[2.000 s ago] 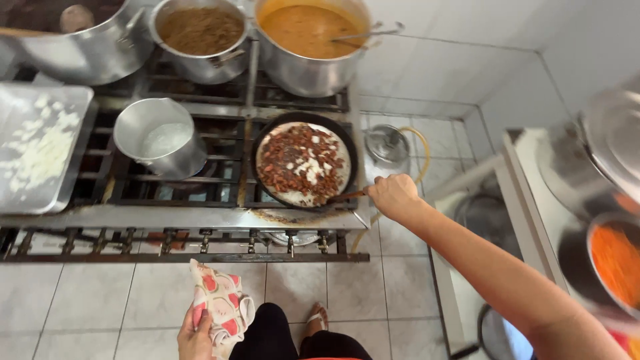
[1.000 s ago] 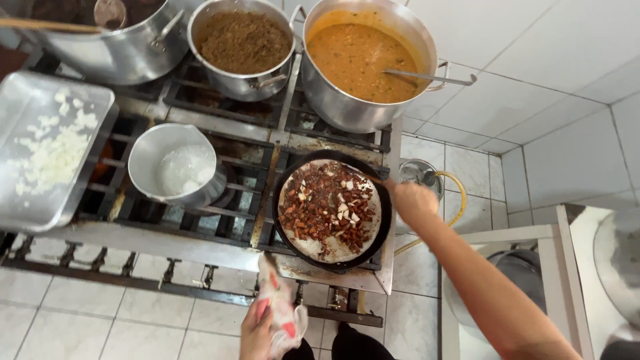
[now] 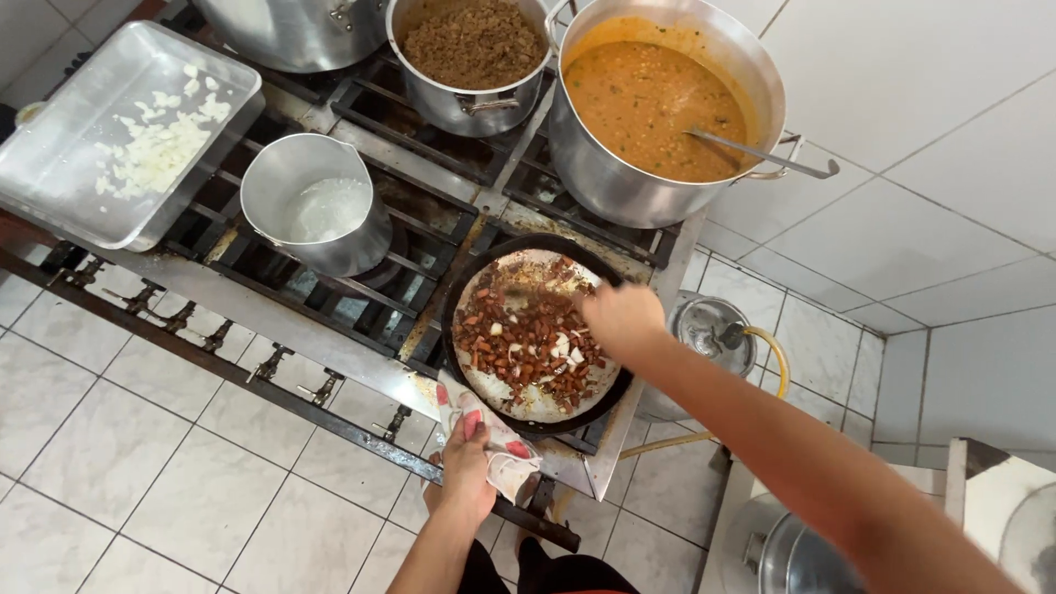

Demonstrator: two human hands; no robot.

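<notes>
A round dark-rimmed pan [image 3: 540,410] sits on the front right burner, holding browned chopped meat [image 3: 520,330] with white pieces, perhaps onion. Over its right side is my right hand [image 3: 624,320], blurred and closed around something; the held utensil is mostly hidden, though earlier views show a brown handle there. My left hand [image 3: 469,462] grips a patterned cloth [image 3: 495,441] at the pan's lower left edge; whether the pan is held through it is unclear.
On the gas stove [image 3: 363,355] stand an aluminium jug [image 3: 318,206] with clear liquid, a metal tray [image 3: 66,177] of chopped white pieces, a pot of brown crumbly food [image 3: 470,111] and a stew pot with a ladle [image 3: 635,194]. A gas cylinder [image 3: 714,338] with a yellow hose is right.
My left hand has brought the cloth up to the pan's edge. My right hand has moved from beside the pan to over its contents. The view has shifted and turned.
</notes>
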